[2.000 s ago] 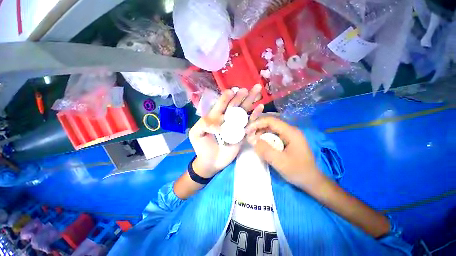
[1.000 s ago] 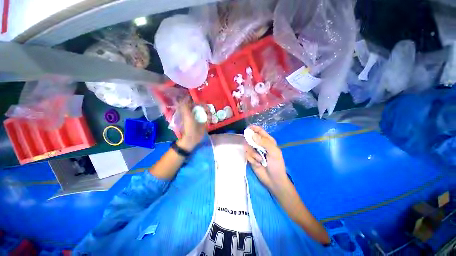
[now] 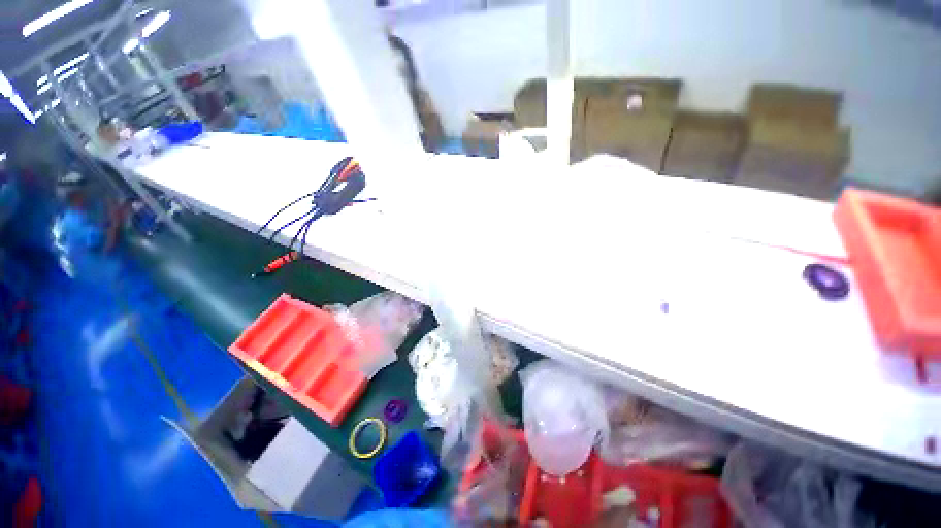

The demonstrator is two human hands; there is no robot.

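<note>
Neither of my hands is in view; only a bit of blue sleeve (image 3: 402,520) shows at the bottom edge. A red divided tray (image 3: 557,497) on the green lower shelf is cut off by the bottom edge, with small white pieces in it. A clear bag of whitish parts (image 3: 562,418) rests at its back edge. Left of the tray are a blue bin (image 3: 408,470), a yellow ring (image 3: 354,438) and a small purple ring (image 3: 394,411). Another red divided tray (image 3: 299,356) lies further left, partly under crumpled plastic.
The white tabletop (image 3: 578,248) runs above the shelf, with a black cable bundle (image 3: 338,188), a dark purple ring (image 3: 825,281) and a red tray (image 3: 898,268) on it. Cardboard boxes (image 3: 629,124) stand behind. An open box (image 3: 299,469) is below the shelf at left.
The view has swung up and left, bringing in the tabletop and the boxes behind. Both hands and the white discs they worked with have left the picture.
</note>
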